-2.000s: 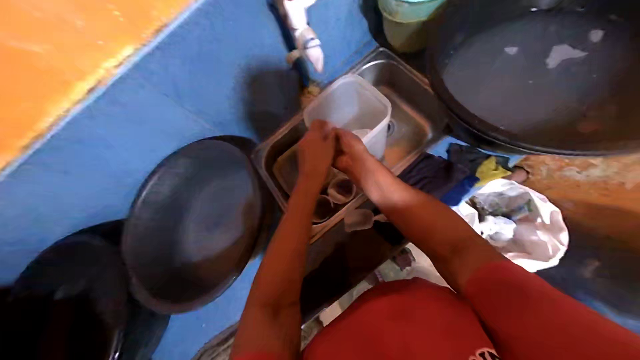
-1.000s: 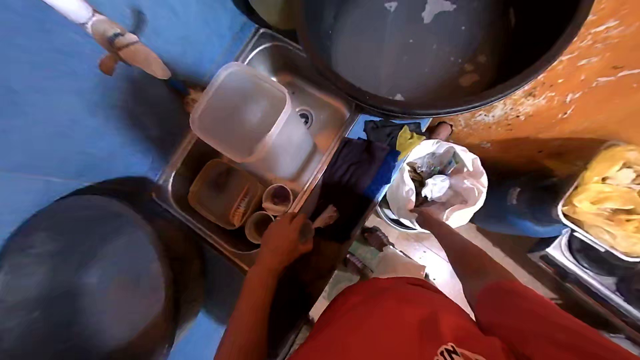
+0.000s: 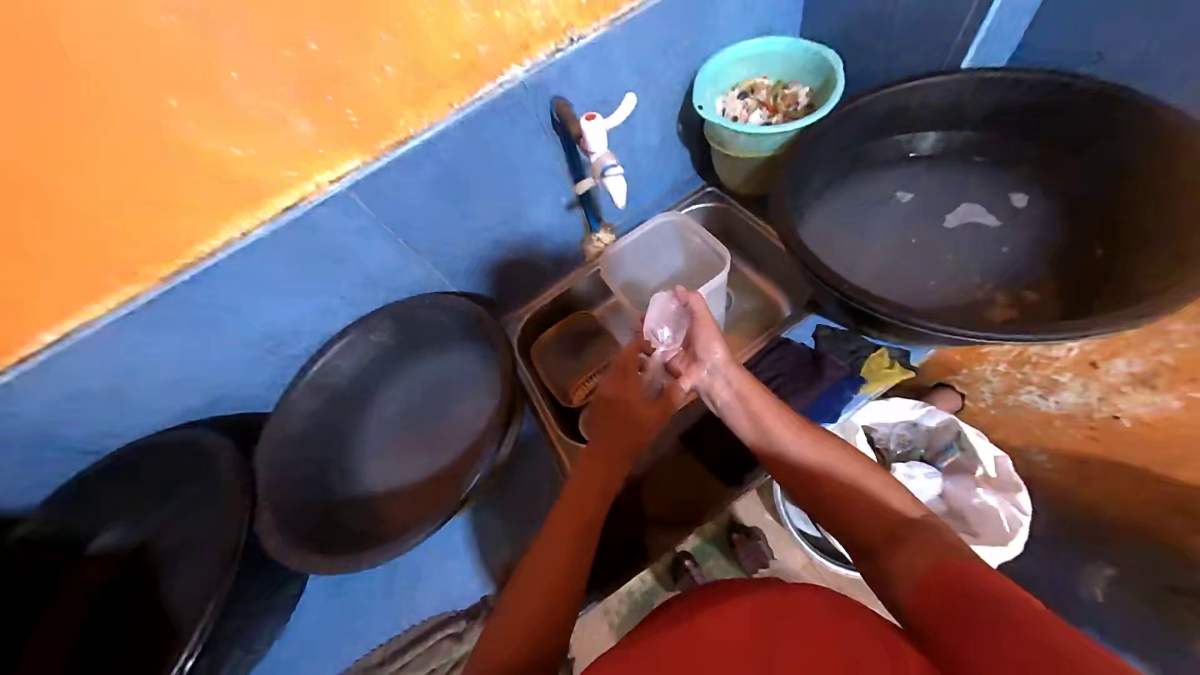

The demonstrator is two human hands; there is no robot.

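Note:
Over the steel double sink [image 3: 553,298], my right hand [image 3: 698,347] holds a small clear plastic bag [image 3: 667,321] of pinkish look, its neck gathered. My left hand [image 3: 630,394] is at the bag's lower end, fingers bent; whether it grips the bag is unclear. A translucent square plastic container [image 3: 656,248] stands behind my hands in the sink. To the left, a brownish plastic container [image 3: 574,352] with a brush-like thing lies in the left basin. Part of a round rim shows under my left hand.
A wall faucet [image 3: 600,155] is behind the sink. A teal strainer [image 3: 769,70] with food scraps stands beyond it. Large black basins stand right [image 3: 937,225] and left [image 3: 394,422]. Dark cloths [image 3: 802,370] lie at the sink's right end, near a white trash bag [image 3: 994,487].
My right hand has moved from the trash bag to above the sink, and a small plastic bag now shows in it. My left hand has left the cups. The view has swung markedly.

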